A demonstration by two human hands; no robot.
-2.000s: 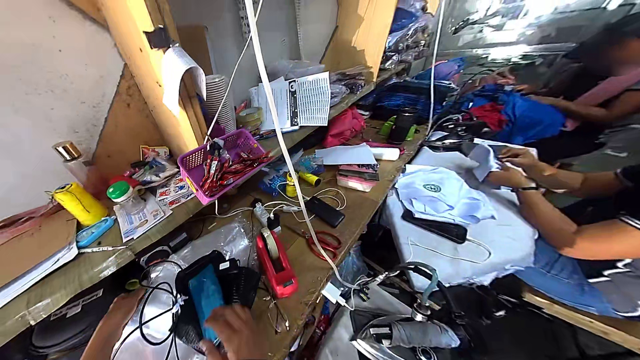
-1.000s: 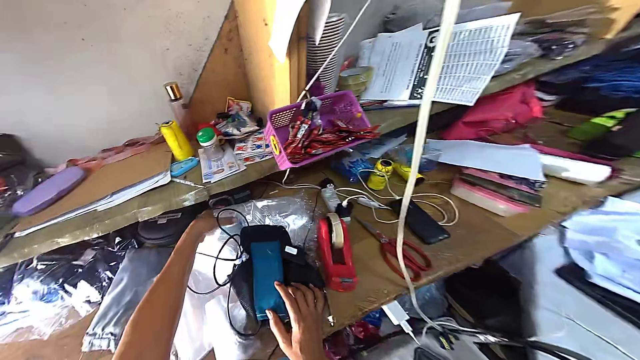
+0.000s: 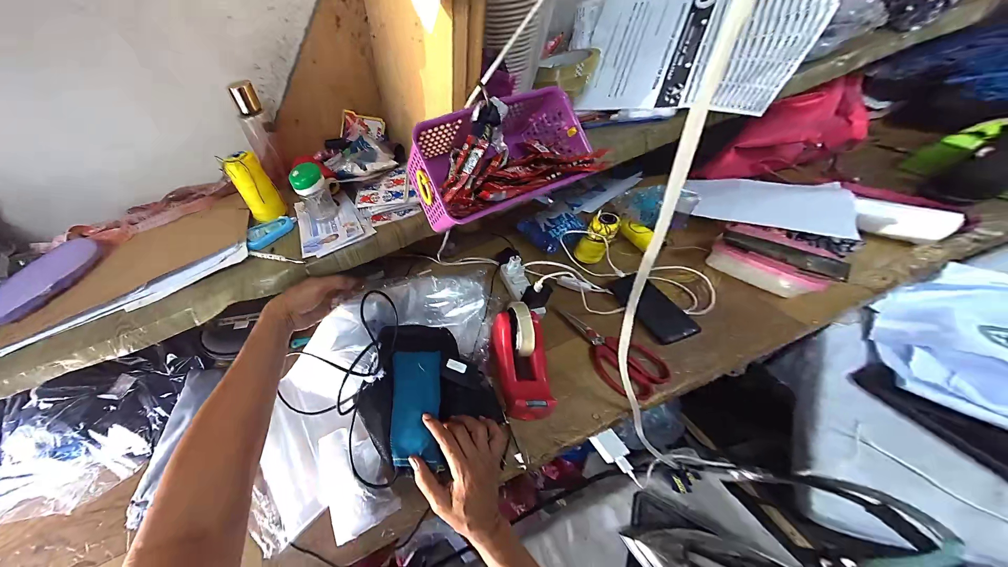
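My right hand [image 3: 465,472] lies with spread fingers on the lower right part of a teal fabric piece [image 3: 415,394], which rests on black fabric [image 3: 472,390] with a small white label. Under these lies clear plastic sheeting [image 3: 303,417]. Up and to the left, my left hand [image 3: 315,301] reaches to the plastic's far edge beneath the shelf; its fingertips are partly hidden, and whether it grips anything cannot be told. A thin black cable [image 3: 344,378] loops beside the black fabric. Just right of the fabric stands a red tape dispenser [image 3: 524,370] with a roll of tape.
Red-handled scissors [image 3: 626,362] and a black phone [image 3: 655,309] lie right of the dispenser, near white cables. A purple basket [image 3: 504,150] of red packets sits on the shelf edge [image 3: 181,315]. A white cord [image 3: 669,197] hangs across the view. Folded light-blue cloth [image 3: 945,339] lies at right.
The view has swung left, away from another person's hands at work on cloth. My left hand has moved from low beside the plastic up to its far edge. My right hand stays by the teal fabric.
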